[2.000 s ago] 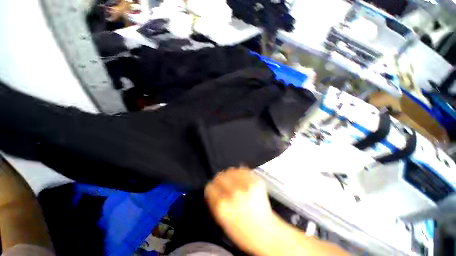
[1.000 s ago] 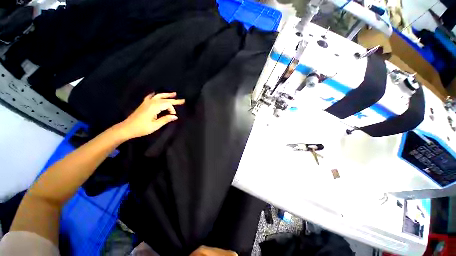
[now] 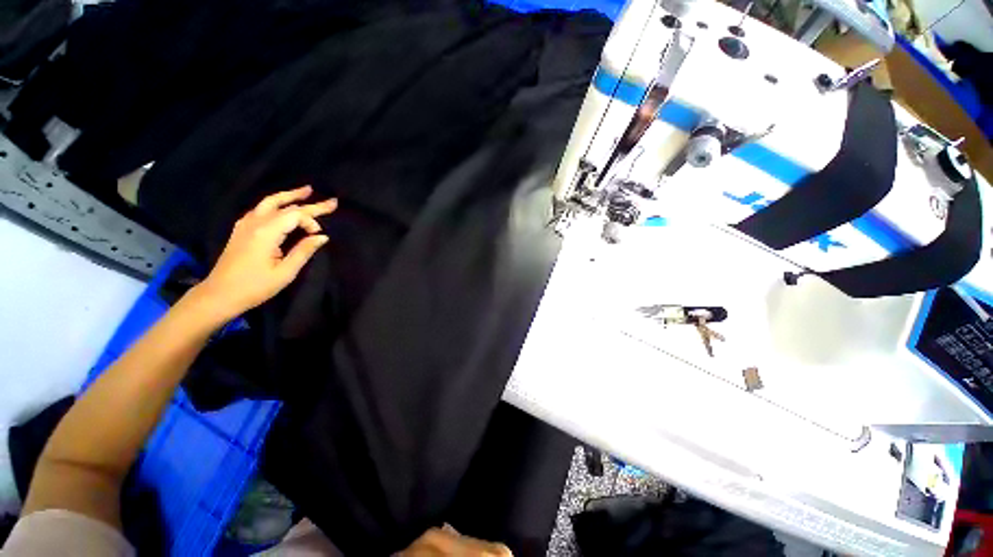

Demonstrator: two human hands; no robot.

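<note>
A large black garment piece (image 3: 436,283) covers the middle, its right edge at the needle area, its lower part hanging over the table's front edge. My left hand (image 3: 267,250) rests on or just over the cloth at the left, fingers apart and holding nothing that I can see. My right hand (image 3: 452,543) is at the bottom edge, mostly cut off, at the lower part of the cloth; its fingers are not clear. The white sewing machine (image 3: 751,141) stands right of the cloth, with its presser foot (image 3: 583,207) beside the cloth's edge.
Dark thread snips (image 3: 688,316) and a small brown tab (image 3: 752,378) lie on the white table (image 3: 653,381). Two black strips (image 3: 844,180) drape over the machine. A blue crate (image 3: 207,457) stands lower left, by a perforated grey metal post (image 3: 82,212). A control panel (image 3: 964,332) is at the right.
My right hand has gone from mid-frame to the bottom edge. My left hand came into view and moved a little left. The cloth now lies spread down in front of me; the view has shifted closer to the machine.
</note>
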